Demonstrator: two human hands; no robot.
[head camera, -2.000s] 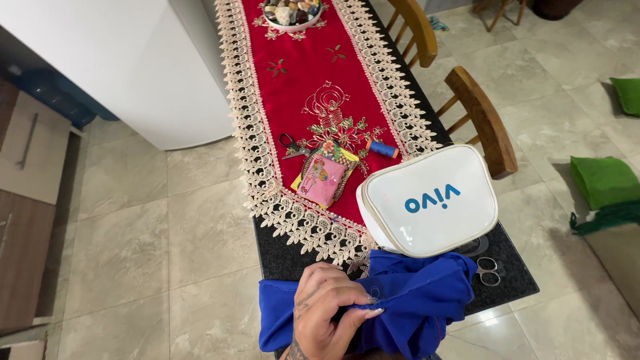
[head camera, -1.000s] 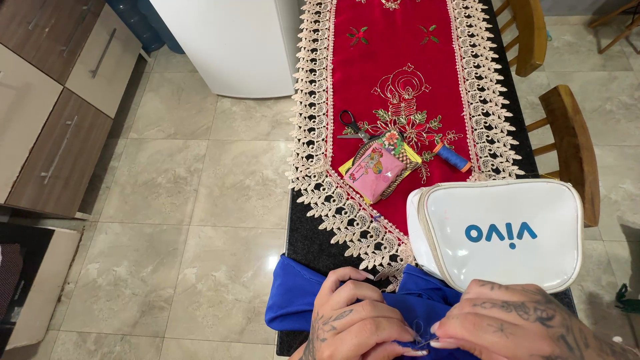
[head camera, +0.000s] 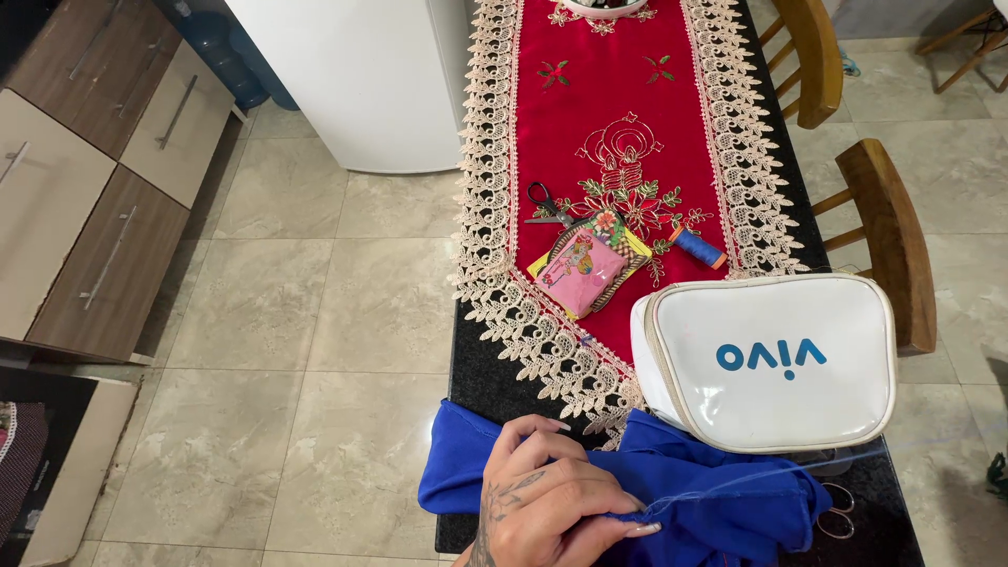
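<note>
My left hand (head camera: 555, 500) pinches the edge of a blue cloth (head camera: 701, 504) between thumb and fingertips at the table's near edge. A thin blue thread (head camera: 732, 482) runs from the pinched spot up to the right, past the frame's right side. My right hand is out of view. Just beyond the cloth lies a white zippered case (head camera: 776, 362) with blue lettering. Farther up the red table runner (head camera: 614, 102) are a blue thread spool (head camera: 698, 247), black-handled scissors (head camera: 551, 206) and a small pink pouch (head camera: 581, 272) on patterned items. Metal scissor handles (head camera: 836, 512) show right of the cloth.
The runner's cream lace border (head camera: 488, 157) covers part of the black stone table (head camera: 492, 354). Wooden chairs (head camera: 886, 244) stand along the right side. At upper left are a white appliance (head camera: 354, 79) and drawers (head camera: 118, 260). A dish (head camera: 605, 8) sits at the runner's far end.
One second ago both hands were together at the cloth; my right hand has since left the view. The blue thread now stretches out to the right. My left hand still pinches the cloth.
</note>
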